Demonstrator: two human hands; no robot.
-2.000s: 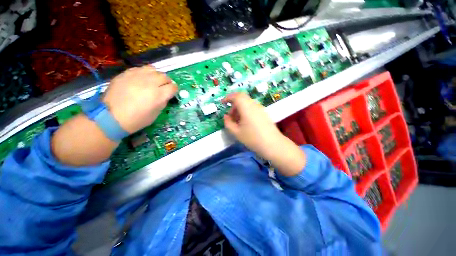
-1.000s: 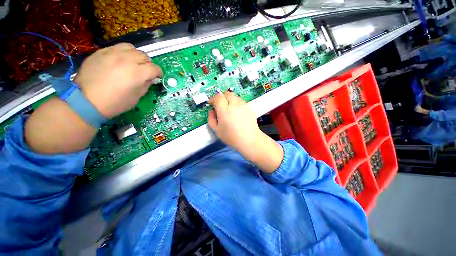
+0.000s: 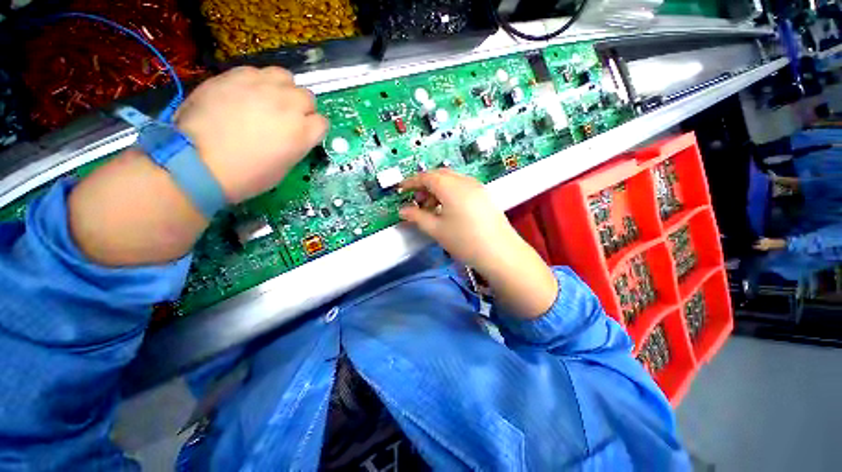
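Green printed circuit boards [image 3: 355,219] lie in a row inside the conveyor rail [image 3: 369,263]. My left hand [image 3: 249,134], with a light blue wrist strap [image 3: 189,171], is over the back part of the board; its fingers are bent down and its fingertips are partly hidden, so I cannot tell what it holds. My right hand [image 3: 457,210] is over the board's front edge, beside a white connector [image 3: 390,177]. Its thumb and fingers are close together around something small and dark that I cannot make out. An orange-and-black coil [image 3: 315,244] stands near the front edge.
Behind the rail are heaps of red components [image 3: 102,69], yellow components [image 3: 277,23] and black components [image 3: 420,17]. A red compartment crate [image 3: 646,249] with small metallic parts stands to the right. A black cable loop [image 3: 540,35] lies at the back. Another person's blue sleeves [image 3: 817,241] show far right.
The view has shifted a little. My left hand stays over the back of the board. My right hand's fingers have curled closer together beside the white connector.
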